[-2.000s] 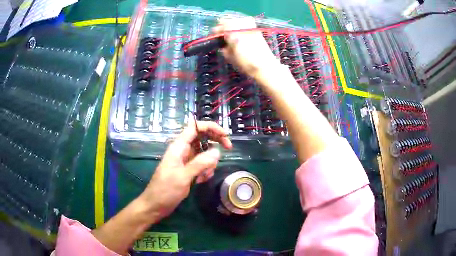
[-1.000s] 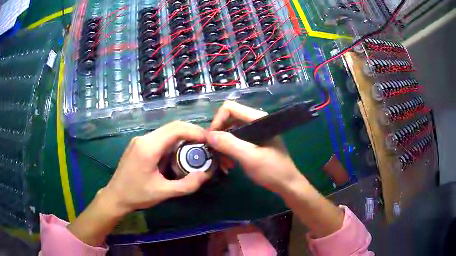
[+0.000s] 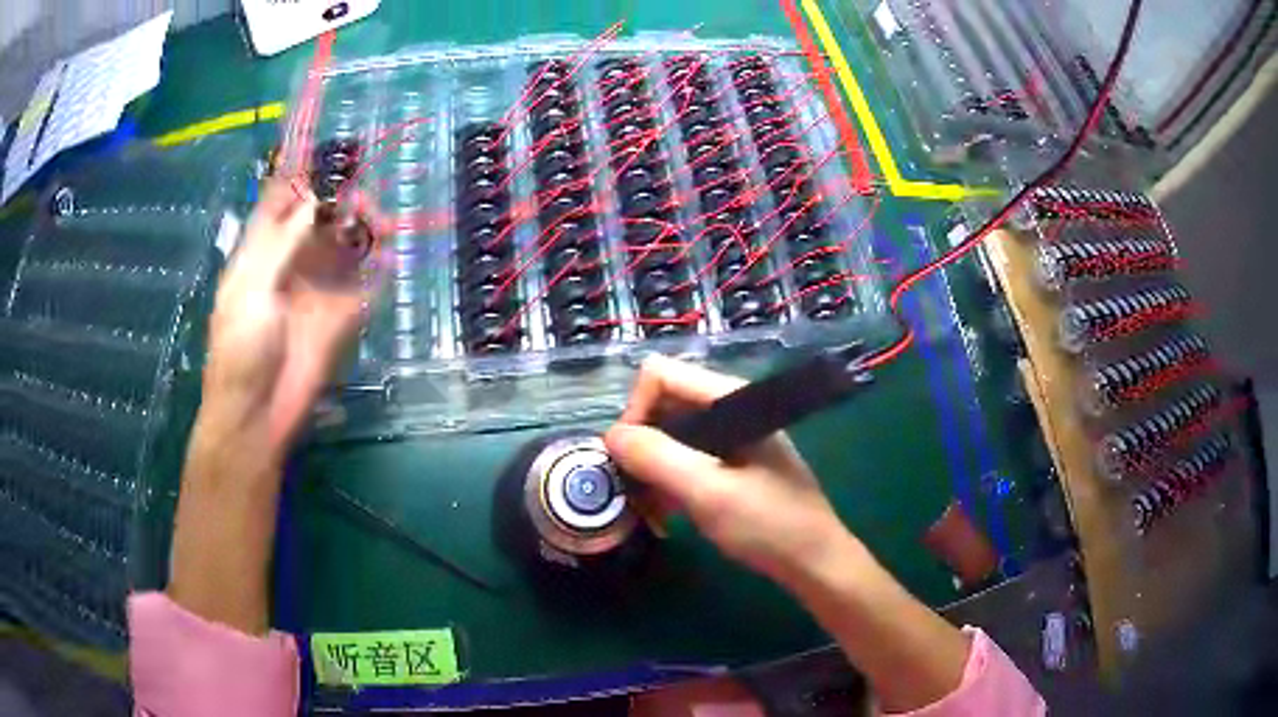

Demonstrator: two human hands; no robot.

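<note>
My right hand (image 3: pixel 743 490) is shut on the thick black test probe (image 3: pixel 771 399). Its fingertips and the probe's front end are at the right edge of the round test fixture (image 3: pixel 561 539). A small speaker (image 3: pixel 587 486) lies face-up in the fixture, with a silver ring and blue-grey centre. My left hand (image 3: pixel 287 315) is blurred over the left column of the clear tray (image 3: pixel 407 376). A small dark round speaker (image 3: pixel 345 227) shows at its fingertips. Rows of black speakers with thin red leads fill several tray columns to the right.
A red and dark cable (image 3: pixel 1002 217) runs from the probe to the upper right. Another clear tray (image 3: pixel 105 378) lies at left. Filled rows sit on a tan board (image 3: pixel 1051 378) at right. A reddish-brown piece (image 3: pixel 962 544) and a yellow-green label (image 3: pixel 386 656) are near the front edge.
My left hand has left the fixture and moved up and left to the tray. My right hand, earlier over the tray, stays at the fixture with the probe. A speaker now sits in the fixture.
</note>
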